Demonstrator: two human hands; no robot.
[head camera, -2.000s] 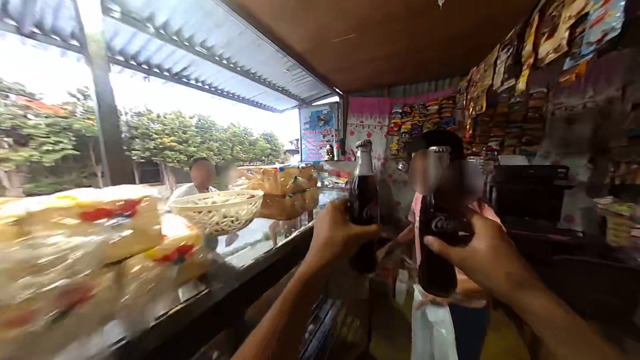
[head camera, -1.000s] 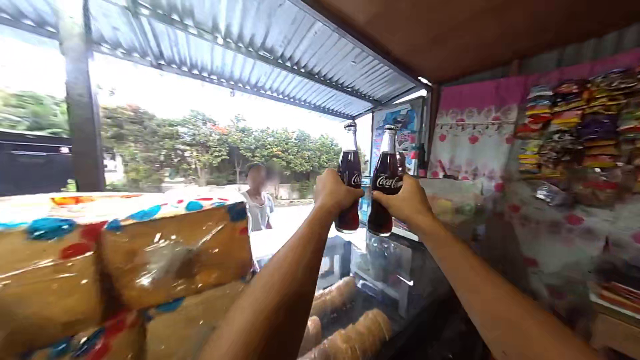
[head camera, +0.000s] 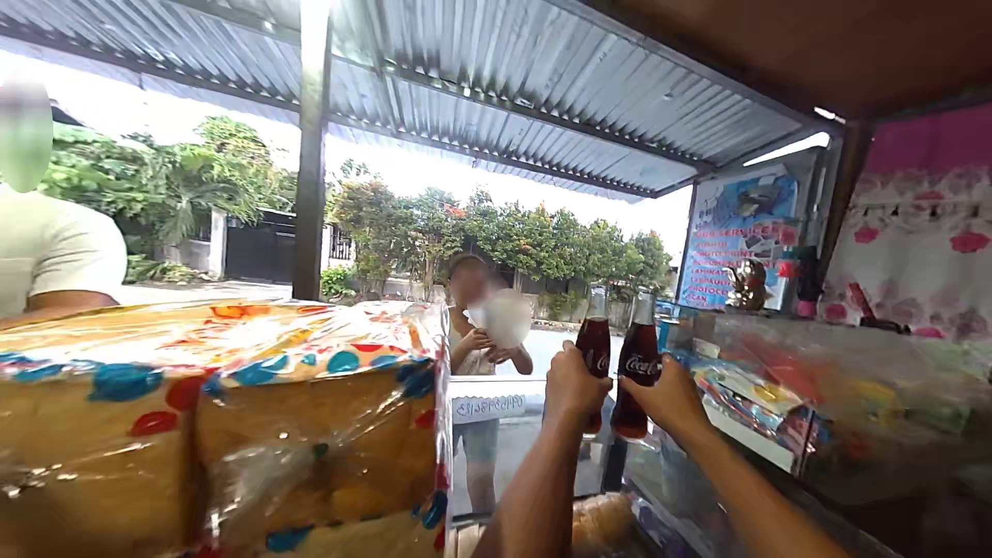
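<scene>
My left hand is closed around a glass Coca-Cola bottle filled with dark soda. A second Coca-Cola bottle is gripped by my right hand, its white script facing me. Both bottles stand upright in the air, side by side with a narrow gap, above the front of a glass display case. Packaged bread shows in the case below my forearms. Past the case, a person holds a pale, blurred thing near the face.
Large plastic-wrapped bread packs are stacked at the left. Another person in a white shirt stands behind them. A metal post supports the corrugated roof. At the right are a printed poster, a small figurine and a plastic-covered case.
The view has swung left. The bottles, apart two seconds ago, are now close together, still in my hands. The white-shirted person has come into view at the left.
</scene>
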